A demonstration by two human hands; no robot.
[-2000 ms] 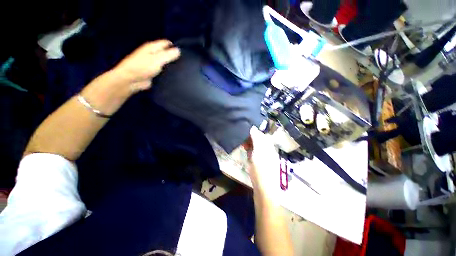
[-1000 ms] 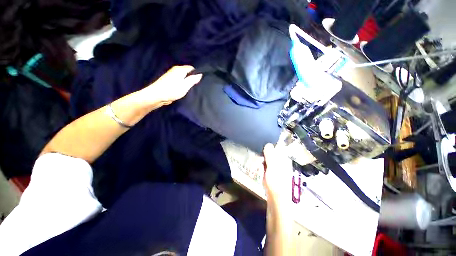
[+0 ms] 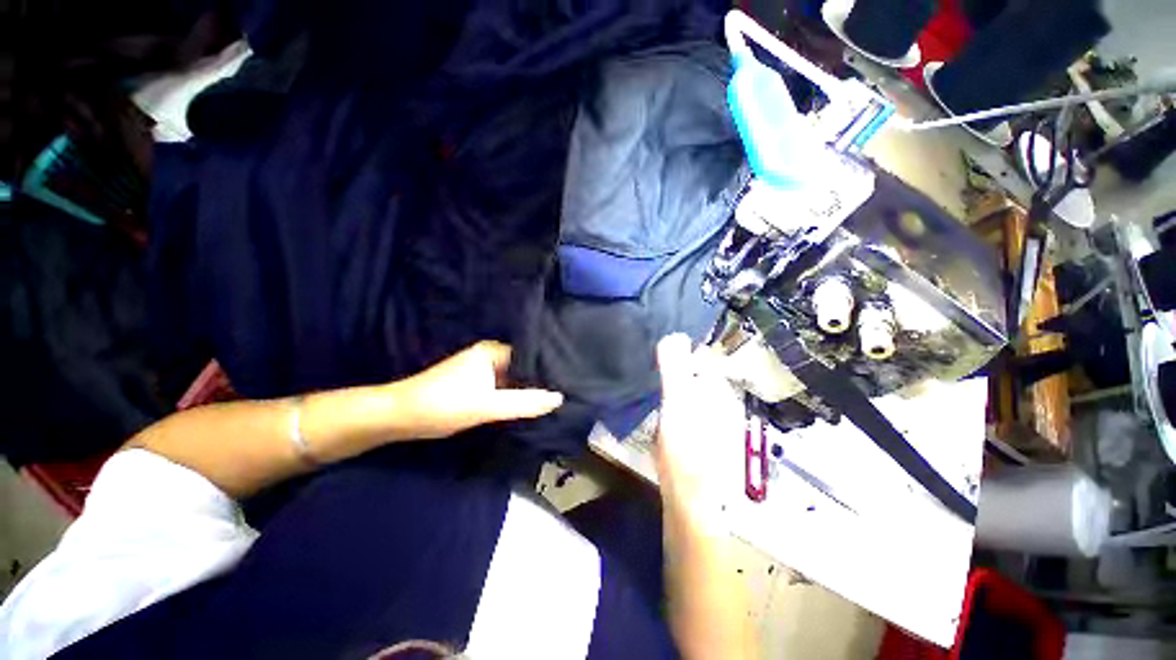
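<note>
A dark garment piece, blue-grey where lit (image 3: pixel 645 168), lies at the needle area of the sewing machine (image 3: pixel 903 277). My left hand (image 3: pixel 471 393) is on the cloth's near left edge, thumb raised and fingers pointing right; its grip cannot be made out. My right hand (image 3: pixel 686 387) is beside the cloth just below the needle area, overexposed, its fingertips at the fabric edge. A flat black strip (image 3: pixel 896 451) runs diagonally from the machine over the white table (image 3: pixel 838 554).
Red snips (image 3: pixel 756 458) and a thin metal sliver (image 3: pixel 815 484) lie below the machine. Scissors (image 3: pixel 1047 174) are at right. Dark cloth (image 3: pixel 310 245) is heaped at left. A white cylinder (image 3: pixel 1045 509) and a red basket (image 3: pixel 1012 612) are at lower right.
My left hand has moved down and right along the cloth, nearer my body. The blue-grey cloth has shifted and its near part is gathered. My right hand stays beside the needle area.
</note>
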